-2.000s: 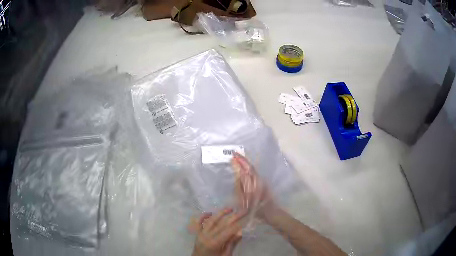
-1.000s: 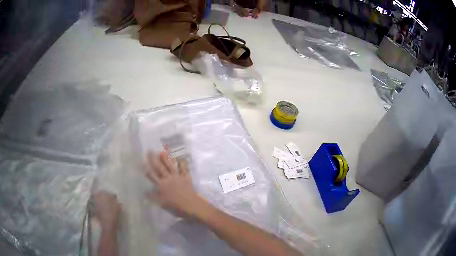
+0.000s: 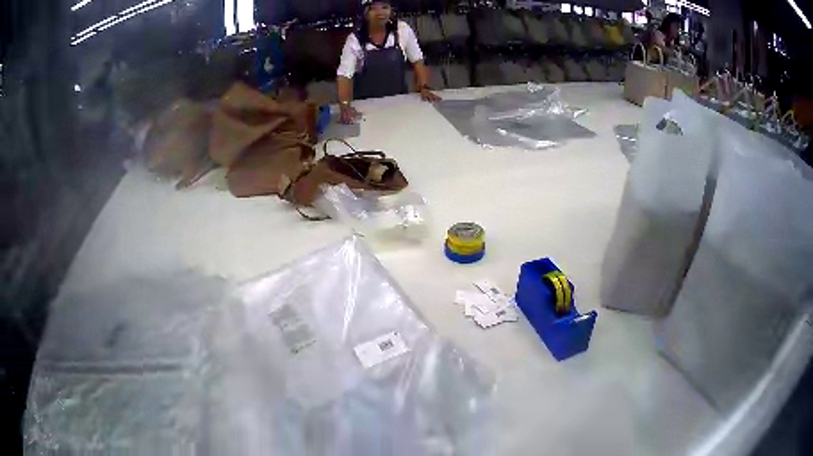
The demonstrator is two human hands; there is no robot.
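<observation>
A clear polybag with a whitish wrapped item inside lies flat in front of me. It bears a block of dark print and a white barcode label. Its near part is blurred. Flat clear polybags lie to its left. Loose barcode labels lie to its right, beside the blue tape dispenser. Neither of my hands is in view.
Spare tape rolls stand beyond the labels. Grey bags in whitish wrapping stand at right. Brown bags and crumpled clear plastic lie at far left. A person leans on the far edge, near flat plastic.
Both my hands have left the picture; one was on the polybag. The view has tilted up, showing the far side of the table and a person there.
</observation>
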